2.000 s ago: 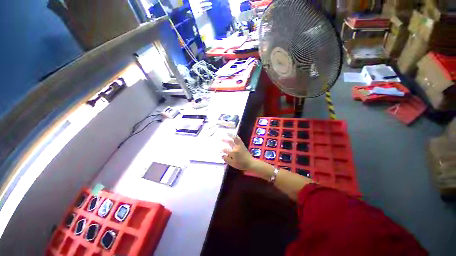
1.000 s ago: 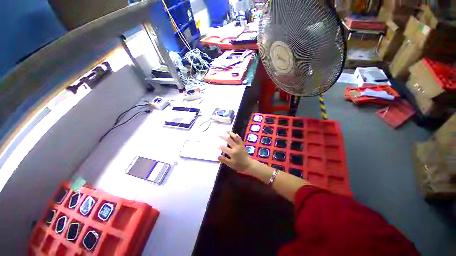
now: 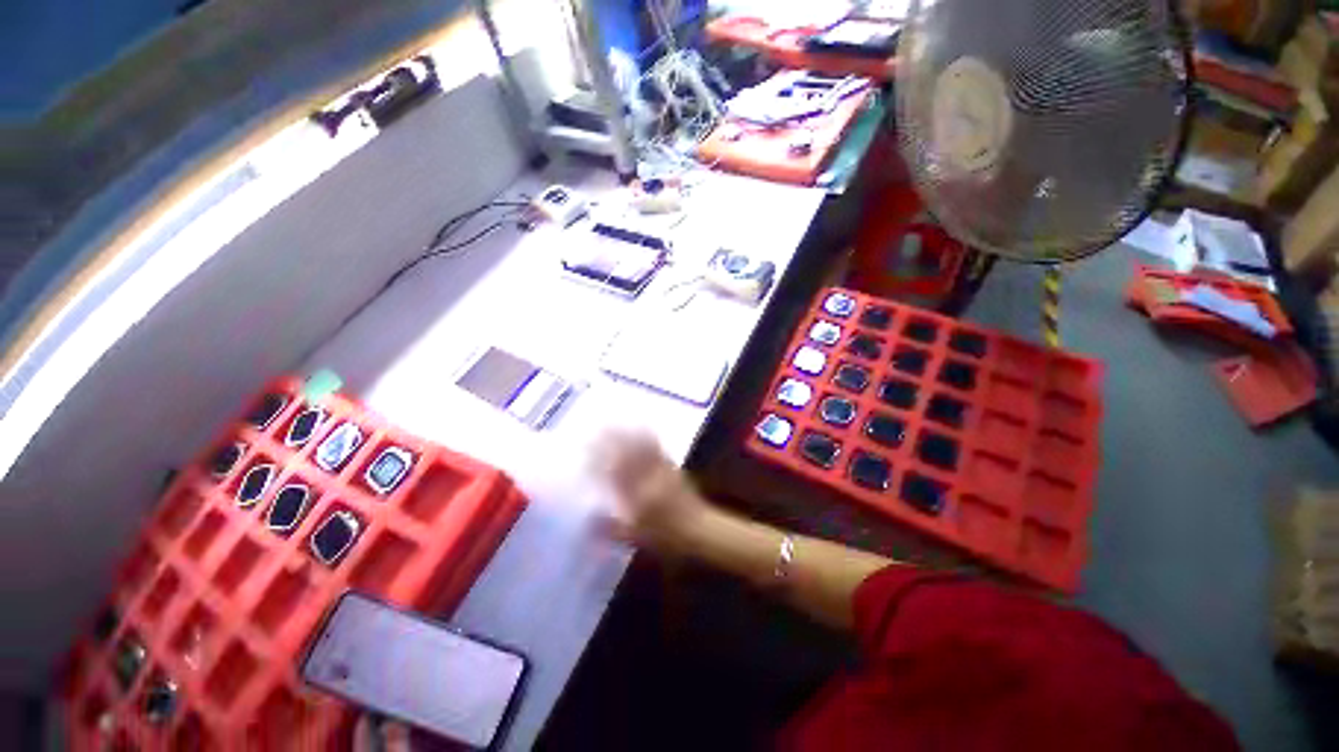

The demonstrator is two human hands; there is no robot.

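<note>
The test smartphone [image 3: 414,670], with a pale screen, lies at a slant over the near right edge of the red watch tray [image 3: 467,473]. A small part of my left hand [image 3: 385,733] shows under its lower edge at the picture's bottom; the rest is cut off or hidden. My right hand [image 3: 646,492] is blurred above the table's front edge, fingers apart, with nothing visible in it. Dark and lit smartwatch bodies [image 3: 335,535] sit in the tray's pockets.
Phones lie mid-table: a grey-and-white one [image 3: 514,385], a white one [image 3: 668,362] and a dark-framed one [image 3: 617,259]. A second red tray [image 3: 1013,507] with watches is right of the table. A pedestal fan [image 3: 1046,125] stands behind it. Cables [image 3: 441,235] run along the wall.
My right hand has moved away from the white phone towards the wearer. The view has tilted down, bringing the test smartphone and more of the left tray into the picture.
</note>
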